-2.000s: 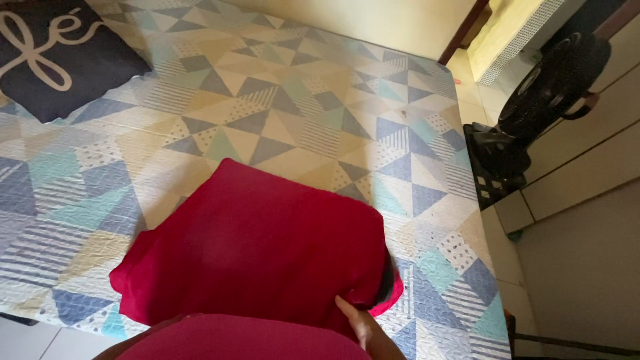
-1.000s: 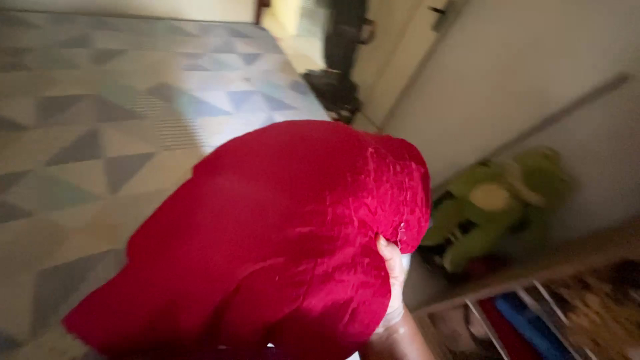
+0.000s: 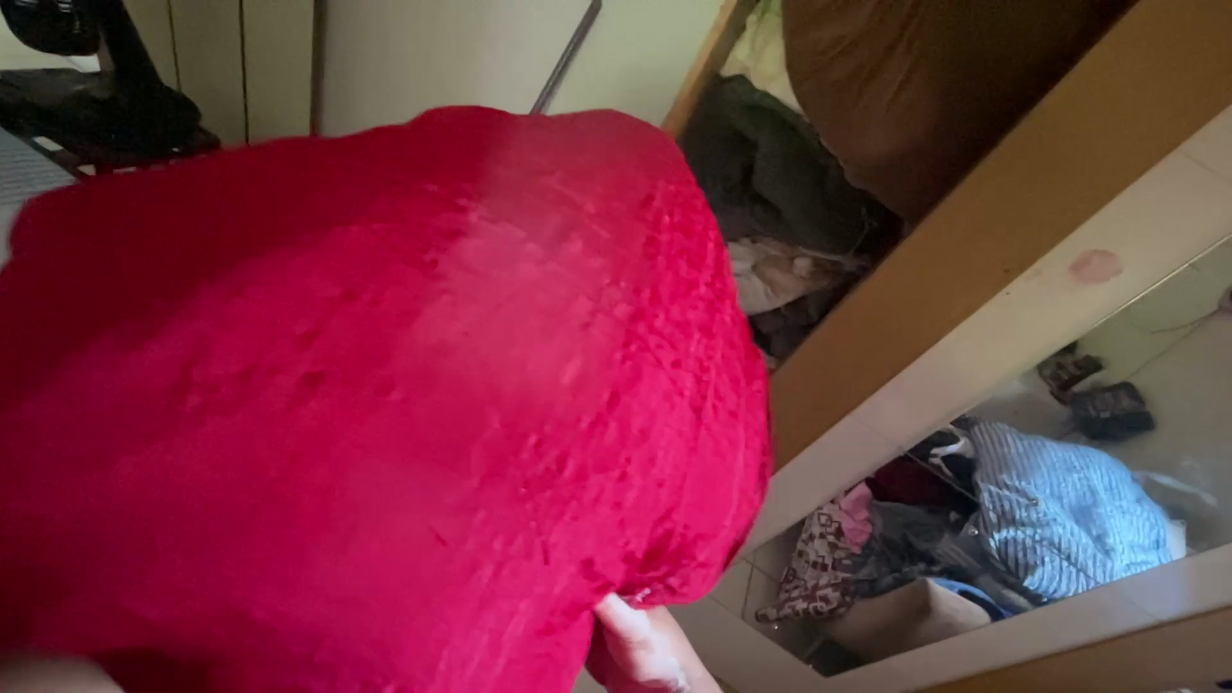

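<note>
A large red cloth bundle (image 3: 385, 385), smooth with a crinkled right side, fills the left and middle of the head view. My right hand (image 3: 640, 640) grips its lower right edge, the thumb on top and the other fingers mostly hidden. At the bottom left corner a blurred bit of skin shows, which is my left hand (image 3: 58, 674) or forearm against the cloth; its fingers are out of sight. Whatever lies under the bundle is hidden.
A black fan (image 3: 125, 106) stands at the upper left. To the right are a wooden shelf edge (image 3: 962, 231), dark clothes (image 3: 780, 164) behind it, a hanging brown cloth (image 3: 934, 87), and a lower compartment with a striped cloth (image 3: 1068, 510) and a box (image 3: 905, 616).
The red cloth lay on the bed two seconds ago; now it is lifted in my grasp. The view has swung right, from the bed to the shelves.
</note>
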